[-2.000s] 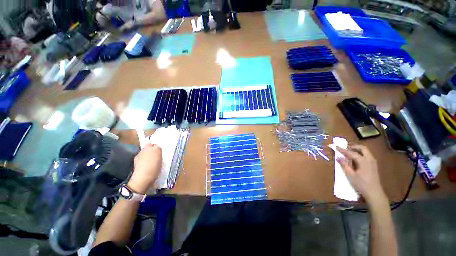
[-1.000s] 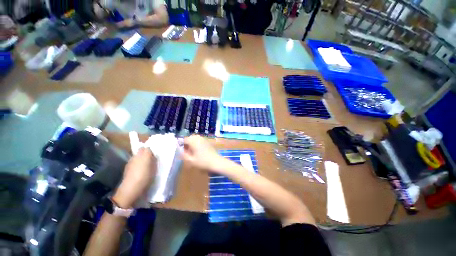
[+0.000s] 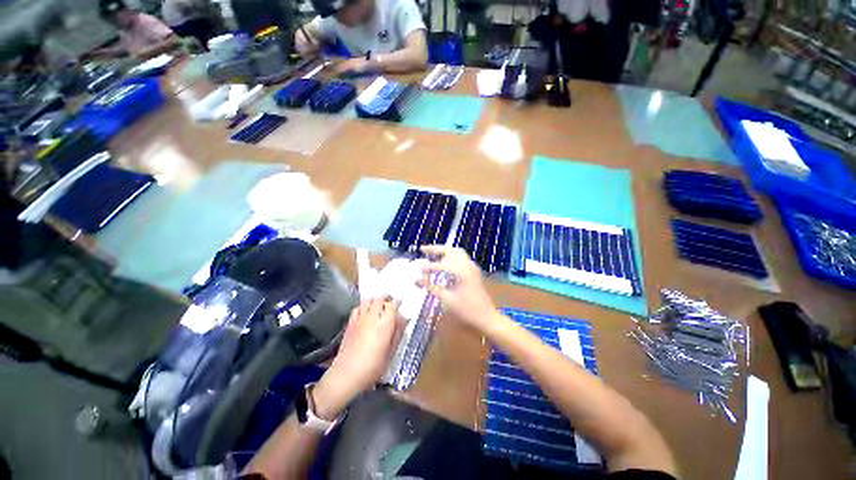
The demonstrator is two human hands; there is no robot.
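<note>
My left hand [image 3: 368,339] is on the stack of white strips [image 3: 383,281], its fingers closed at their edge. My right hand [image 3: 457,289] reaches across from the right to the stack's upper end, fingers bent; what they pinch is unclear. A bundle of silver ribbons [image 3: 413,349] lies beside the stack, partly under my hands. A blue solar cell string [image 3: 526,398] lies at the near edge, partly hidden by my right forearm. One white strip [image 3: 571,347] lies lengthwise along its right part.
Loose short ribbons [image 3: 699,347], a single white strip [image 3: 754,431] and a black iron holder [image 3: 790,345] are right. Behind are dark cell stacks [image 3: 420,217] and a finished string [image 3: 577,251] on a teal mat [image 3: 582,187]. A grey machine [image 3: 282,300] stands left. A person sits across.
My right hand has left the single strip at right and crossed to the stack beside my left hand. A white strip now lies on the blue string. The view has turned left.
</note>
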